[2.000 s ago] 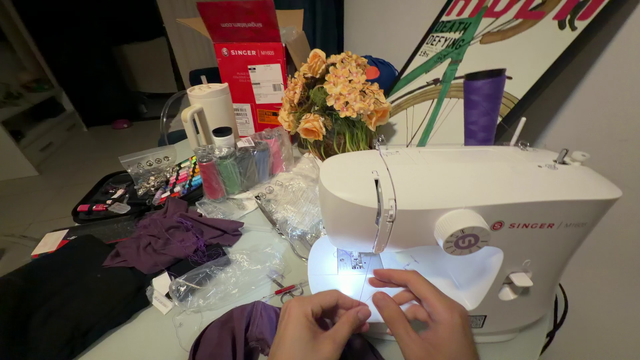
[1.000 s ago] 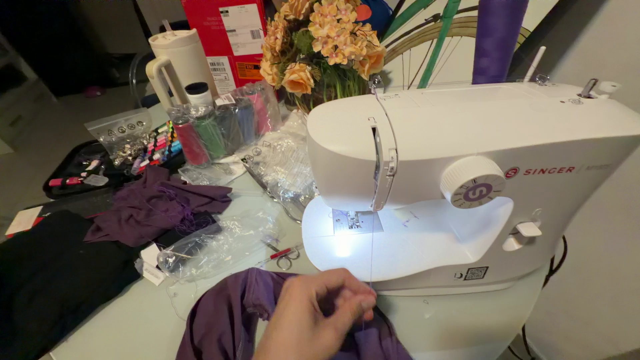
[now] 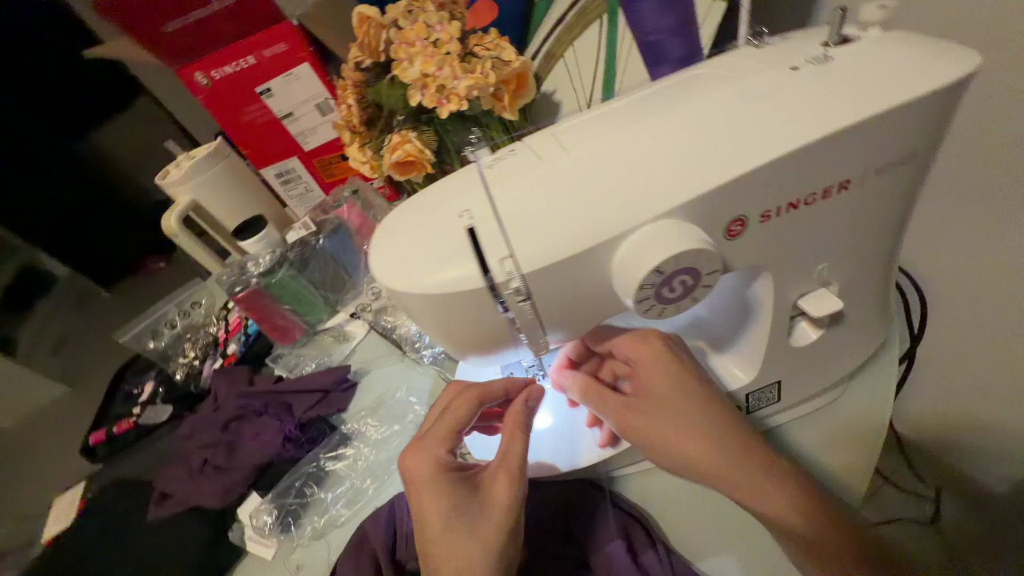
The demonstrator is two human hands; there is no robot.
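A white Singer sewing machine (image 3: 680, 160) stands on the table, its lamp lighting the needle area. Just below and left of the needle, my left hand (image 3: 480, 456) has thumb and index fingertip pinched together. My right hand (image 3: 624, 384) is beside it at the needle, its thumb and index finger also close together. Whatever lies between either pair of fingertips is too fine to make out. Thread (image 3: 508, 232) runs down the front of the machine head towards the needle. Purple fabric (image 3: 584, 528) lies in front of the machine, partly behind my left hand.
Left of the machine are clear plastic packaging (image 3: 344, 464), crumpled purple cloth (image 3: 232, 432), black fabric (image 3: 104, 512) and bagged coloured spools (image 3: 280, 296). Behind them stand a cream mug (image 3: 216, 184), a red box (image 3: 256, 104) and artificial flowers (image 3: 440, 72). Black cables (image 3: 916, 320) hang at the right.
One second ago a single hand was in view over the purple fabric, below the needle area. Now both hands are up at the needle. The view has moved closer and tilted.
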